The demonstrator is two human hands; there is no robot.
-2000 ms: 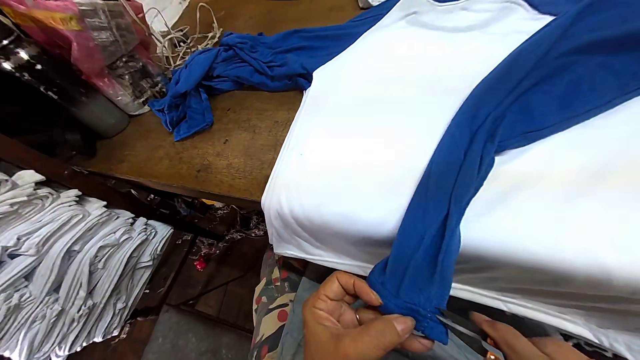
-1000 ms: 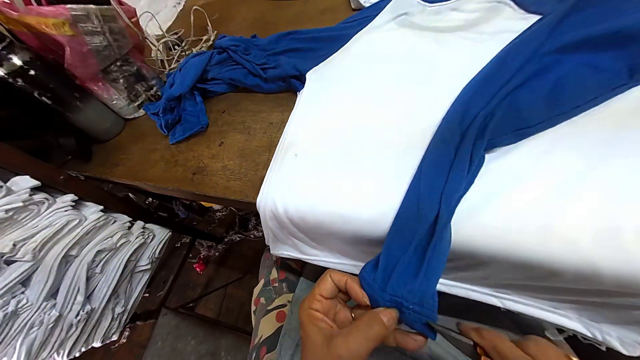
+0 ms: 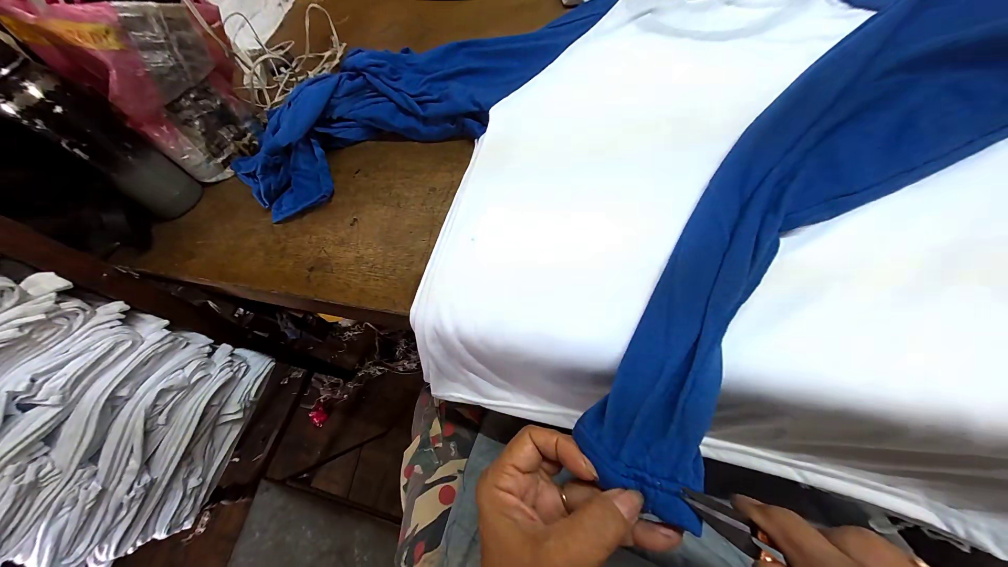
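A white shirt (image 3: 583, 228) with blue sleeves lies spread over a wooden table, its lower part hanging over the front edge. One blue sleeve (image 3: 685, 315) runs down across the body to the near edge. My left hand (image 3: 567, 504) pinches the cuff of that sleeve between thumb and fingers; a ring shows on one finger. In my right hand (image 3: 819, 535), partly cut off by the bottom edge, are small metal scissors or thread snips (image 3: 724, 520), their tips touching the cuff. The other blue sleeve (image 3: 394, 94) lies bunched toward the left.
The wooden table (image 3: 362, 236) has a tangle of pale cord (image 3: 291, 63) and a pink plastic bag (image 3: 134, 71) at its back left. A dark cylinder (image 3: 157, 181) stands beside the bag. Stacked pale fabric pieces (image 3: 134, 425) sit lower left. Thread scraps lie below the table.
Both hands have stayed at the cuff. The blades, partly behind or beside the cuff earlier, now show more plainly at its right side.
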